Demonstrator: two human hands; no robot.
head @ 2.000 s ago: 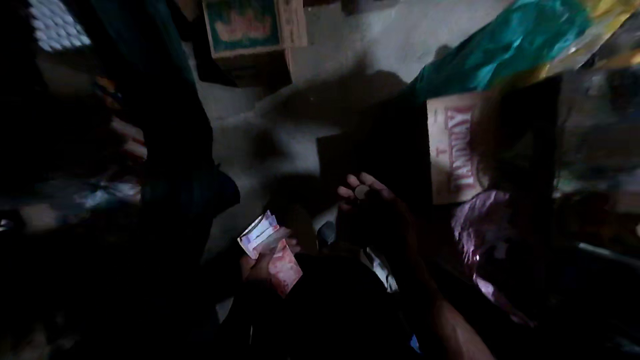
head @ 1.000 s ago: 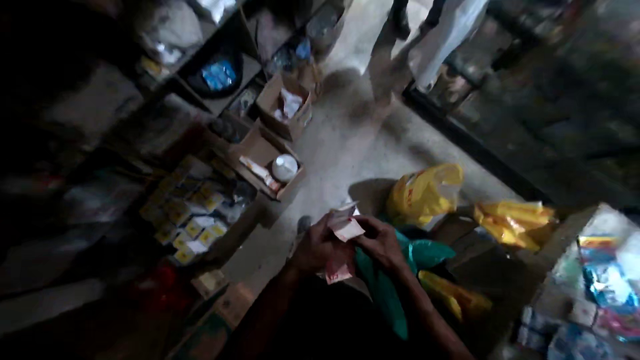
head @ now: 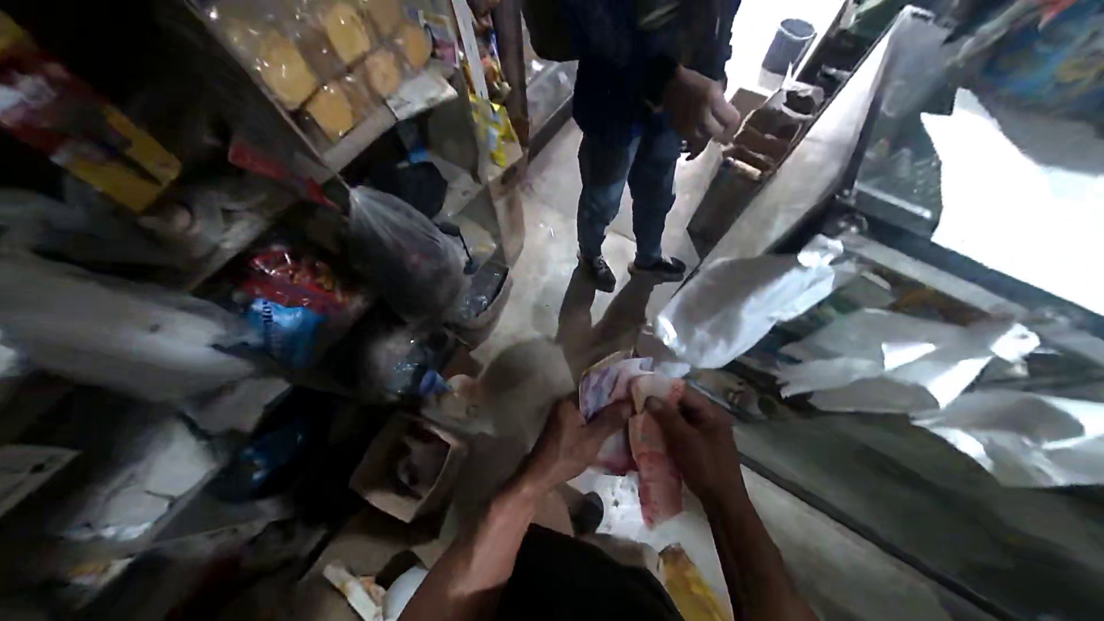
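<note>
In the head view, my left hand (head: 573, 435) grips a folded bundle of purple and pale banknotes (head: 611, 385) below the middle of the picture. Close beside it on the right, my right hand (head: 697, 423) holds reddish banknotes (head: 657, 466), its thumb pressed on their upper part and the lower ends hanging down. The two sets of notes touch or overlap between the hands. How many notes there are, I cannot tell.
Another person (head: 634, 129) stands ahead on the pale floor (head: 552, 224). Packed shelves (head: 371, 142) and an open cardboard box (head: 410, 466) line the left. A glass display case (head: 906, 164) and white plastic bags (head: 742, 302) stand on the right.
Two seconds ago my hands were apart, with notes in the left; now both hold notes together. The view has swung strongly, and the standing person now shows ahead.
</note>
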